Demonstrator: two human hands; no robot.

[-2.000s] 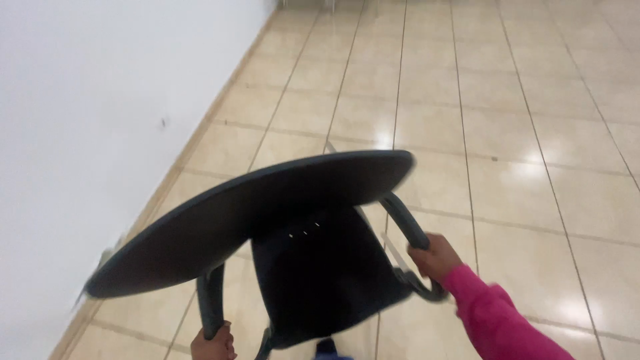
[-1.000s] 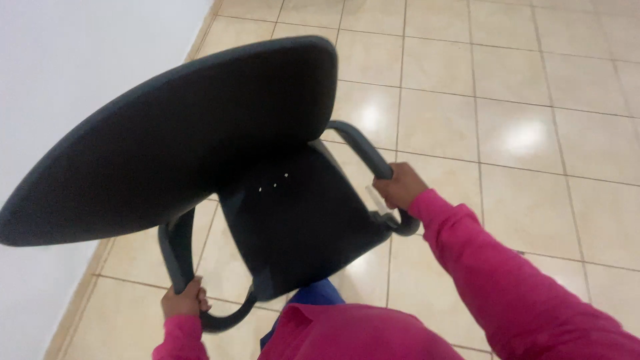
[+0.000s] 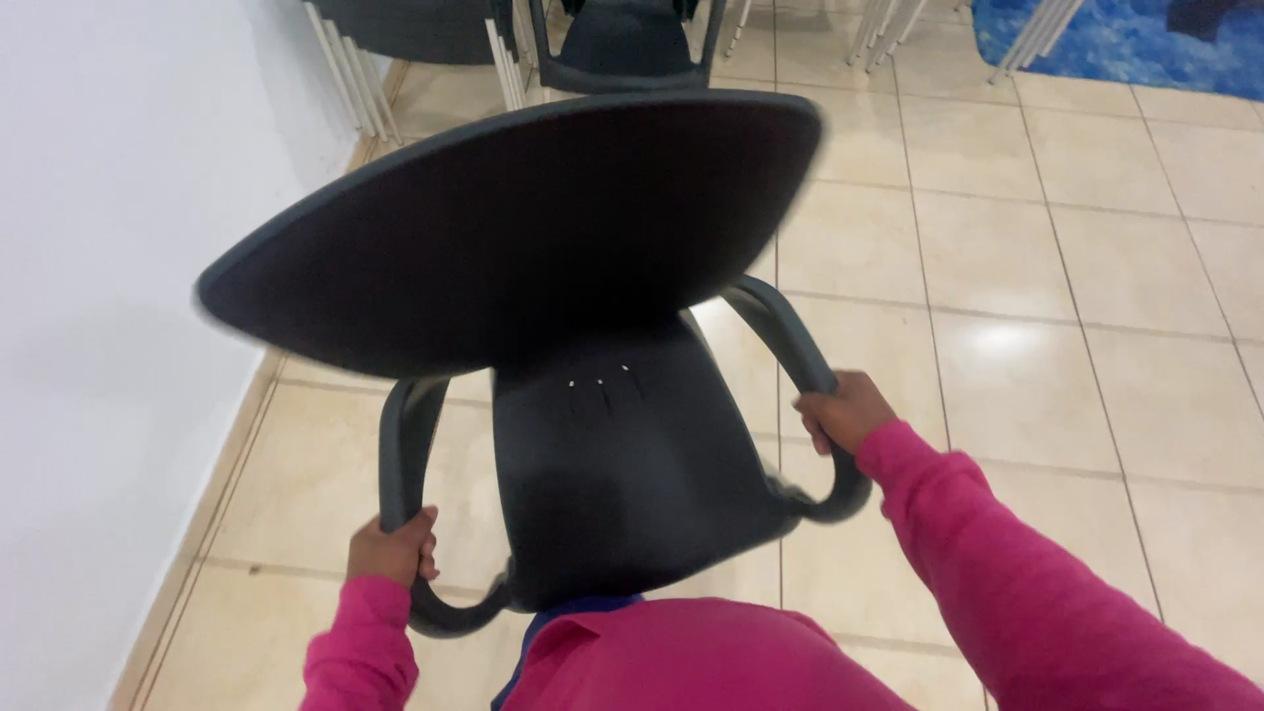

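Observation:
A dark plastic armchair (image 3: 632, 484) is held in front of my body, its seat close to my waist and its broad oval backrest (image 3: 533, 217) pointing away from me. My left hand (image 3: 392, 546) is wrapped around the chair's left armrest (image 3: 400, 444). Around the right armrest (image 3: 785, 331) my right hand (image 3: 846, 410) is closed. Small slots show low on the backrest side of the seat. The chair's legs are hidden beneath it.
A white wall (image 3: 109, 247) with a beige baseboard (image 3: 212, 513) runs along the left. Ahead stand stacked dark chairs (image 3: 415, 30) with pale legs and another dark armchair (image 3: 627, 44). A blue patterned surface (image 3: 1116, 49) lies at the upper right, on light floor tiles (image 3: 1027, 395).
The view has shifted, and the other chairs and blue surface have come into it ahead. Both hands have stayed on the armrests of the held chair.

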